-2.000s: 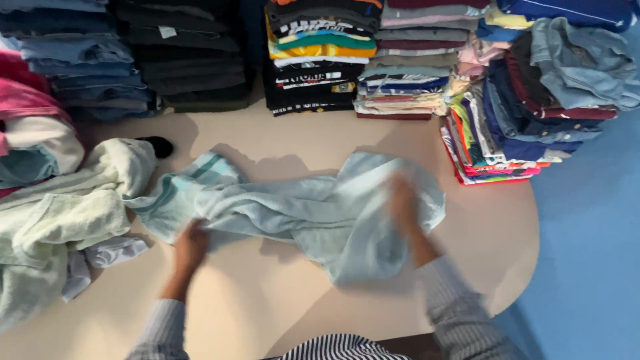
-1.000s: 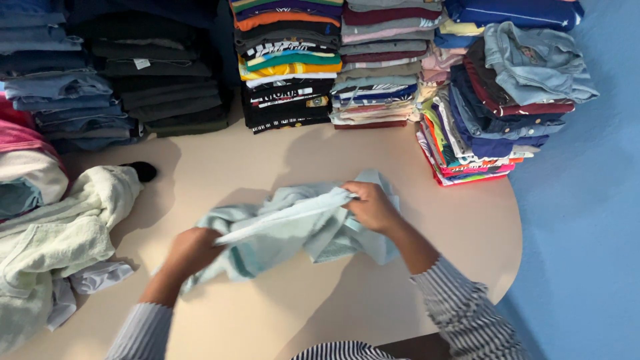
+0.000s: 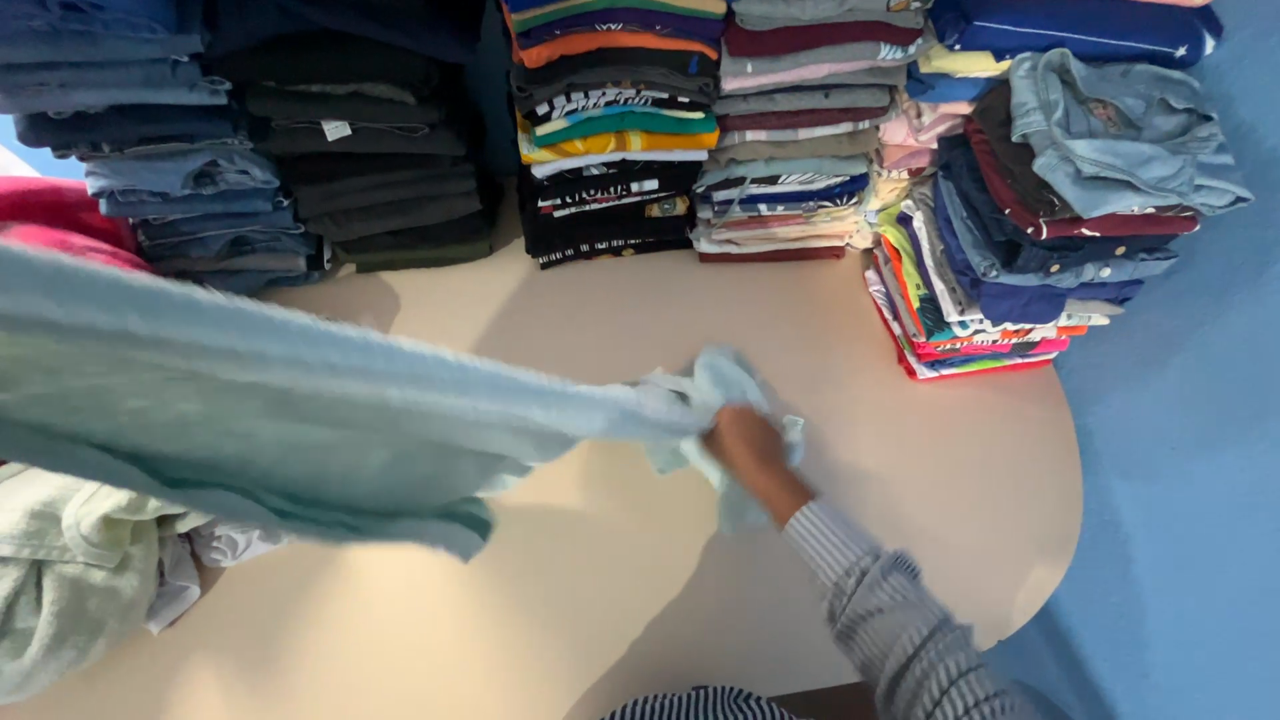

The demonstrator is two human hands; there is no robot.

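A pale blue-green towel (image 3: 330,400) with a darker green band stretches in the air from the left edge of the head view to the middle, blurred by motion. My right hand (image 3: 750,450) is closed on its bunched right end, above the pale tabletop (image 3: 900,520), and a crumpled part of the cloth hangs around the fingers. The towel's other end runs out of view on the left. My left hand is out of view, so its hold cannot be seen.
Along the back stand folded jeans (image 3: 190,180), black trousers (image 3: 380,180) and stacked shirts (image 3: 620,140). A denim garment (image 3: 1120,130) tops the right pile. A crumpled pale green cloth (image 3: 70,570) lies at the left, near a pink cloth (image 3: 60,215). The table's rounded edge is at the right.
The towel lay spread on the table, then was gripped by both hands; now it is raised and stretched out toward the left. My left hand has gone out of view.
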